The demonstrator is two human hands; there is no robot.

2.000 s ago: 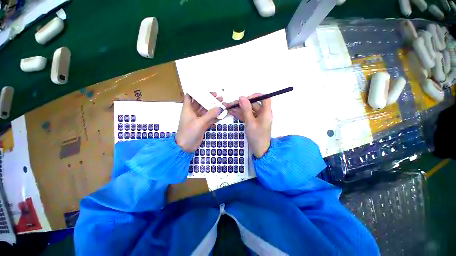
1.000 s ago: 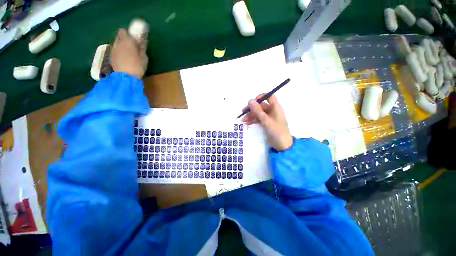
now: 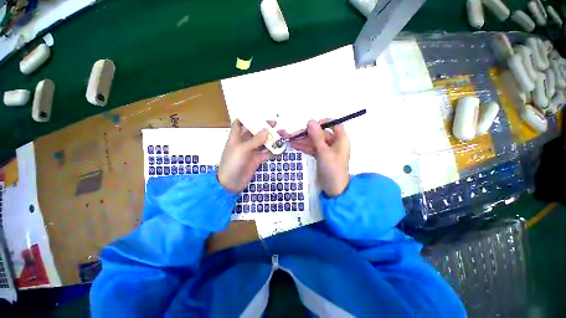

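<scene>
My left hand (image 3: 241,160) holds a white plastic housing (image 3: 274,142) above the sticker sheet, its near end turned toward my right hand. My right hand (image 3: 330,158) holds a thin black pen-like tool (image 3: 341,119); its tip is at the end of the housing. A small dark spot shows at that end; whether it is a sticker or an opening I cannot tell. The white sticker sheet (image 3: 273,190) with rows of small dark squares lies below both hands. My left hand and sleeve hide part of it.
Several white housings lie on the green belt (image 3: 155,49). Brown cardboard (image 3: 74,180) is at left, white paper (image 3: 298,81) behind the hands. A grey metal post (image 3: 385,31) stands at back right. Clear trays (image 3: 496,164) and piled housings (image 3: 539,77) are at right.
My left hand has come back from the belt with a housing and now holds it over the sheet. The tool in my right hand has met its end. Belt housings have shifted left.
</scene>
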